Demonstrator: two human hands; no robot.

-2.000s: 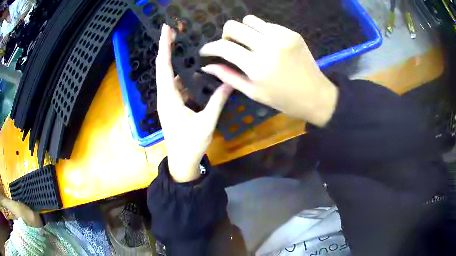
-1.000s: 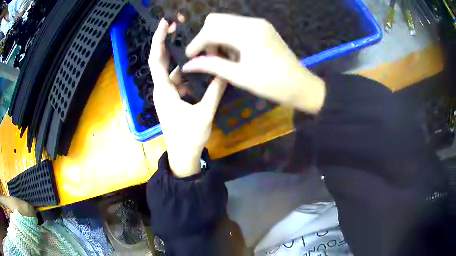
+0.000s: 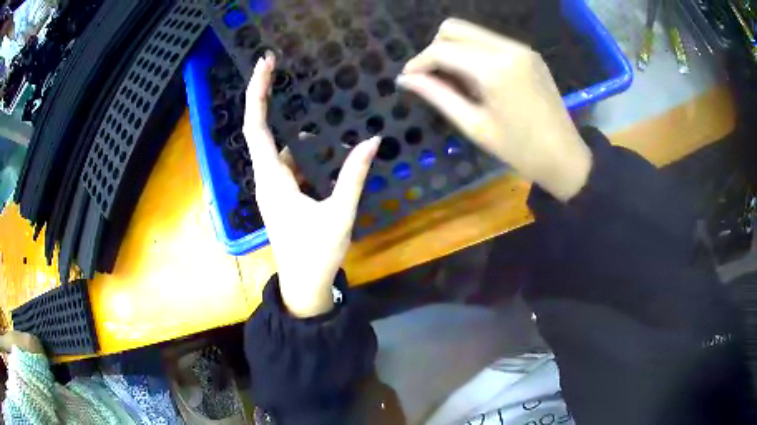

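Note:
A black perforated sheet (image 3: 382,105) lies over the blue tray (image 3: 209,166), its near edge over the table's front edge. Blue and yellow show through some holes. My left hand (image 3: 305,220) grips the sheet, with the thumb on top and fingers partly hidden beneath; skin shows through some holes. The index finger points up along the left side. My right hand (image 3: 510,104) is above the sheet's right part, fingers bent and thumb near the fingertips. I cannot tell whether it holds a piece. Small black rounds (image 3: 241,217) lie in the tray.
A fanned stack of long black strips (image 3: 137,108) is left of the tray on the yellow-orange table (image 3: 174,274). At the far left, a person's hand (image 3: 21,340) touches a short holed strip (image 3: 58,319). Metal-tipped items (image 3: 681,54) show at top right.
My right hand has moved right, away from my left hand, uncovering more of the sheet's holes. My left hand has shifted slightly down and keeps its grip.

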